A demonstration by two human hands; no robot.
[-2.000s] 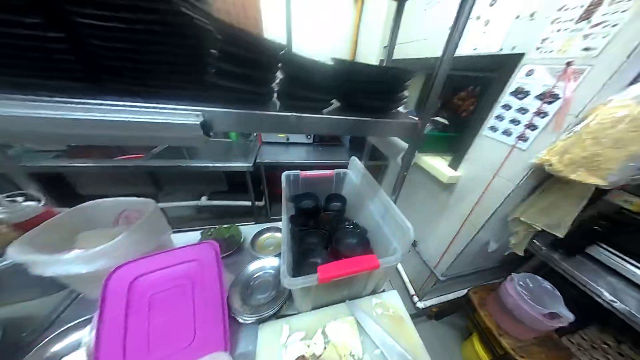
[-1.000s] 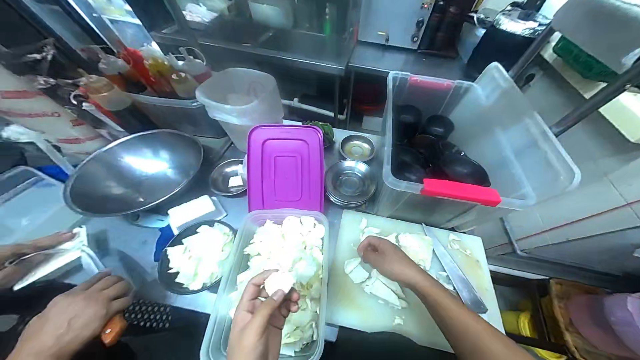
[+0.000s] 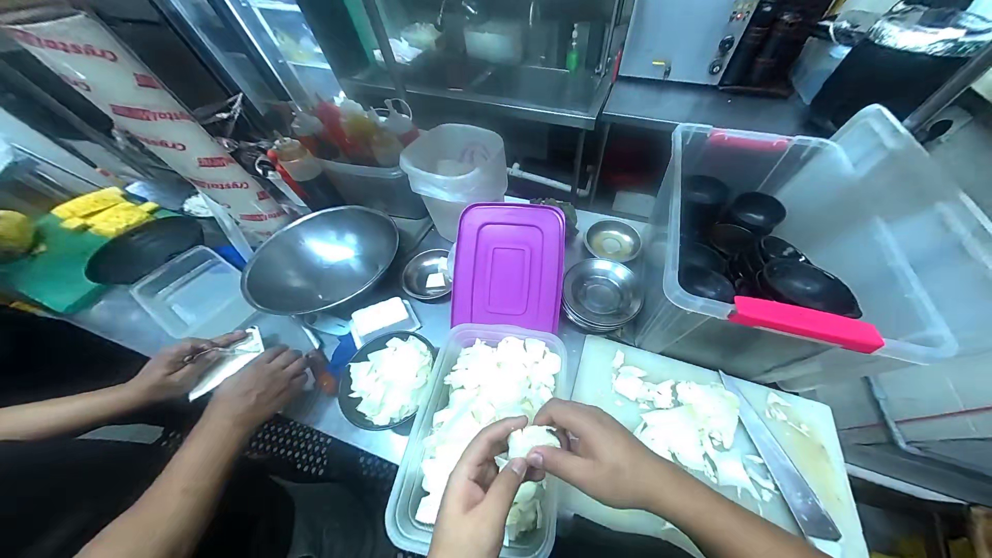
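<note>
Between the fingertips of my left hand point(image 3: 488, 480) and my right hand point(image 3: 601, 457) is a white vegetable piece point(image 3: 533, 439), touched by both. The hands are over a clear plastic container point(image 3: 395, 511) filled with cut white vegetable pieces point(image 3: 496, 380). To the right, more cut pieces point(image 3: 690, 418) lie on a white cutting board point(image 3: 814, 426), beside a long knife blade point(image 3: 775, 465). A black bowl point(image 3: 349, 403) of white pieces is left of the container. Behind the container stands a purple plastic lid point(image 3: 508, 267).
Another person's hands point(image 3: 256, 387) hold a whitish packet at left, near a large steel bowl point(image 3: 322, 260). A clear bin point(image 3: 674, 302) with black bowls stands behind the board. Stacked steel dishes point(image 3: 602, 294) sit beside the lid.
My right hand has moved from the pieces on the cutting board to the container, meeting my left hand at the piece. The view has swung down and left since the earliest frame.
</note>
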